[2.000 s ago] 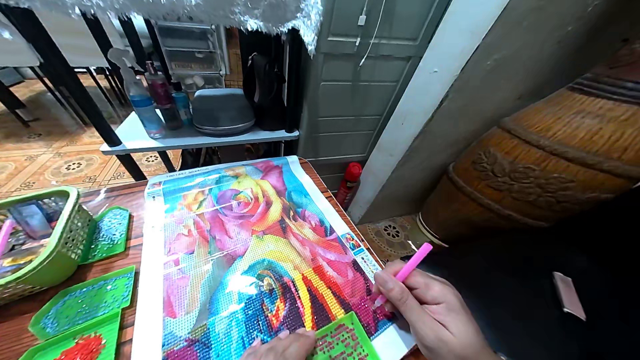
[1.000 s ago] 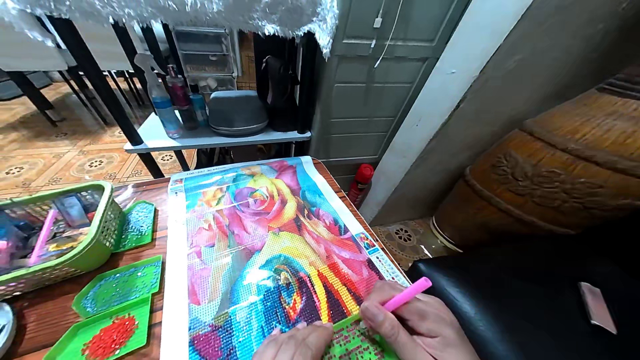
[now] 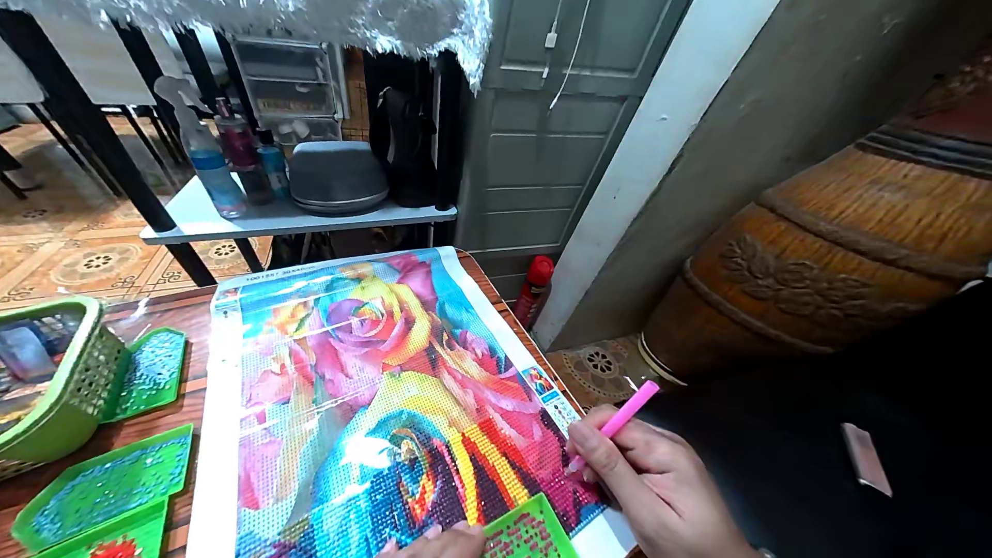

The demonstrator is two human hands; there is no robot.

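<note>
A diamond painting canvas of colourful roses (image 3: 372, 372) lies on the wooden table, its lower right covered with shiny drills. My right hand (image 3: 659, 473) grips a pink applicator pen (image 3: 624, 418), its tip down at the dark magenta area near the canvas's right edge. At the bottom edge of the view, my left hand (image 3: 442, 542) rests on the canvas beside a green tray of dark pink drills (image 3: 531, 533); its fingers are partly out of view, so its hold on the tray cannot be told.
Green trays with blue drills (image 3: 116, 480), pale blue drills (image 3: 151, 372) and red drills (image 3: 116, 546) stand at left beside a green plastic basket (image 3: 77, 387). Behind is a shelf (image 3: 271, 225) with bottles and a grey case (image 3: 339, 177). A red can (image 3: 535, 287) stands beyond the table's right edge.
My right hand with the pen was over the green drill tray one second ago; now its tip is at the canvas to the right of the tray.
</note>
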